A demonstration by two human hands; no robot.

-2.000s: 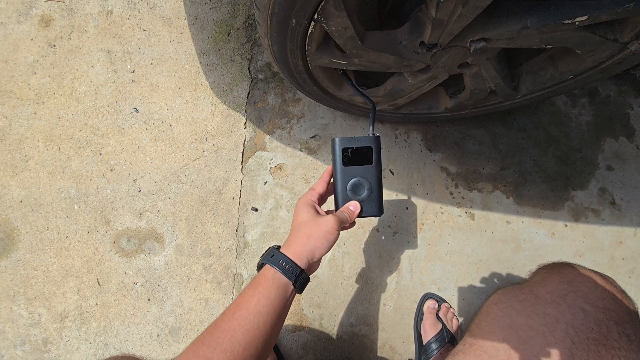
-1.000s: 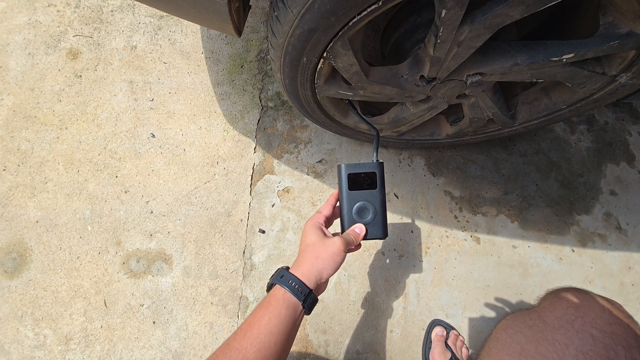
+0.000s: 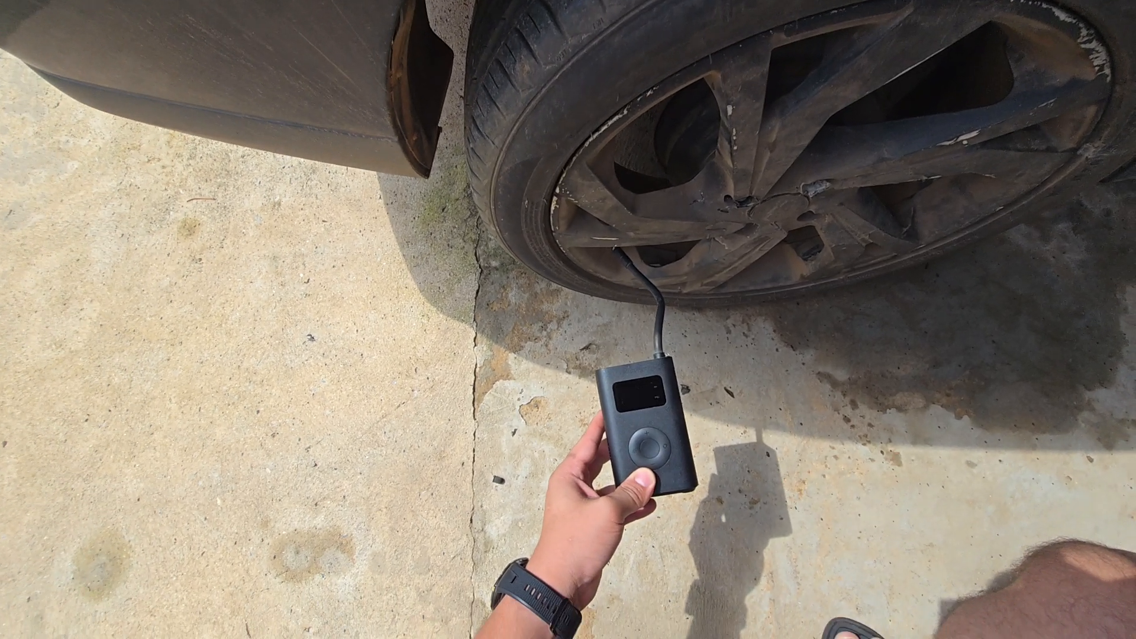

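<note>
My left hand (image 3: 590,519), with a black watch (image 3: 535,596) at its wrist, grips the lower end of a dark portable air pump (image 3: 670,426), the thumb on its front below the round button pad. The pump is held above the concrete, its small black display facing up at me. From its top a short black hose (image 3: 658,306) runs up to the lower left of a dirty alloy wheel (image 3: 763,209) and ends between the spokes; the joint at the valve is hidden. Around the wheel is a black tyre (image 3: 524,204). My right hand is out of view.
A car body panel (image 3: 240,80) hangs over the ground at the upper left, beside the tyre. Cracked, stained concrete (image 3: 266,373) lies below. My bare knee (image 3: 1047,590) and part of a sandal (image 3: 848,630) show at the lower right.
The view has shifted, and more of the wheel and the car body panel shows. My left hand keeps its hold on the pump, and the hose still runs to the wheel.
</note>
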